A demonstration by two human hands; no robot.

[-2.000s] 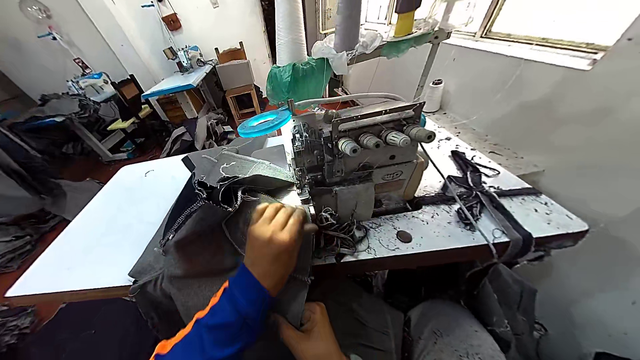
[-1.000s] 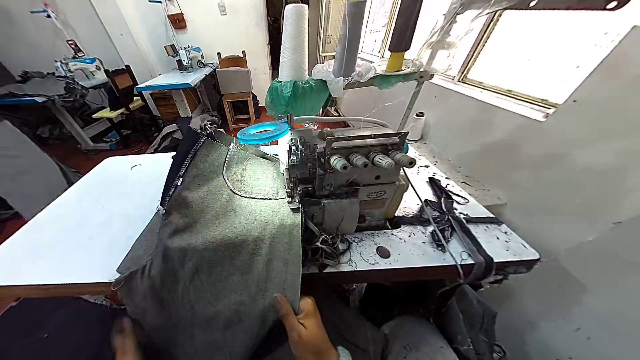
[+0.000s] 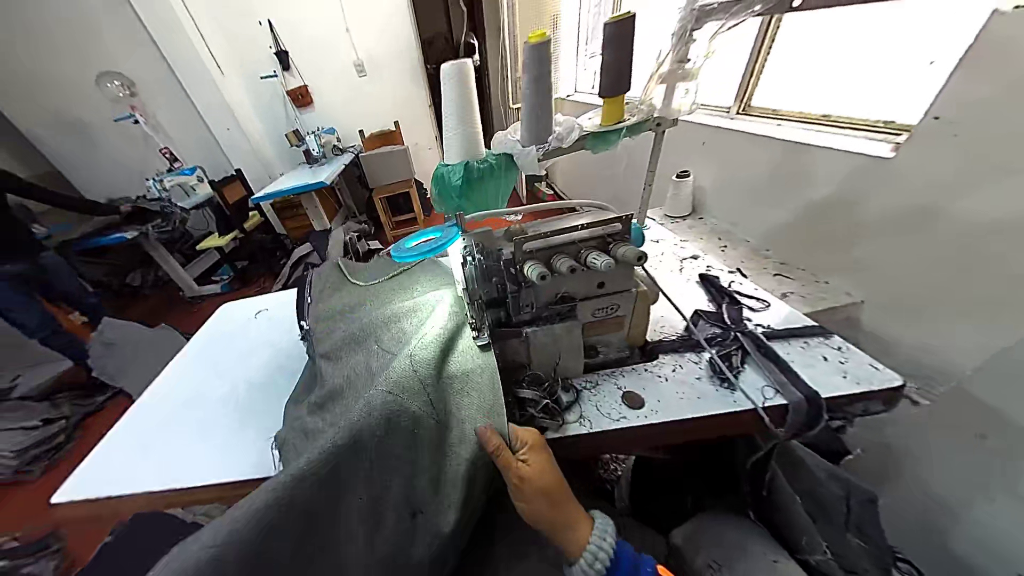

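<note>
A long grey denim panel (image 3: 384,376) lies over the front of the white table and hangs toward me, its right edge under the presser foot area of an overlock sewing machine (image 3: 560,296). My right hand (image 3: 532,480) grips that right edge below the machine, thumb on top of the cloth. My left hand is out of view. A curved line of stitching shows at the panel's far end, beside a blue ring-shaped dish (image 3: 426,242). Light from the machine falls on the cloth near the needle.
Thread cones (image 3: 462,112) stand behind the machine. Fabric strips (image 3: 744,344), lint and a dark round disc (image 3: 633,399) lie on the white tabletop (image 3: 200,400). Dark cloth (image 3: 832,504) hangs at the right front. Another person (image 3: 40,264) stands at the far left near other sewing machines.
The panel has moved farther away along the machine, its stitched curve now beyond the needle area. My left hand, seen low on the left a second ago, has left the view.
</note>
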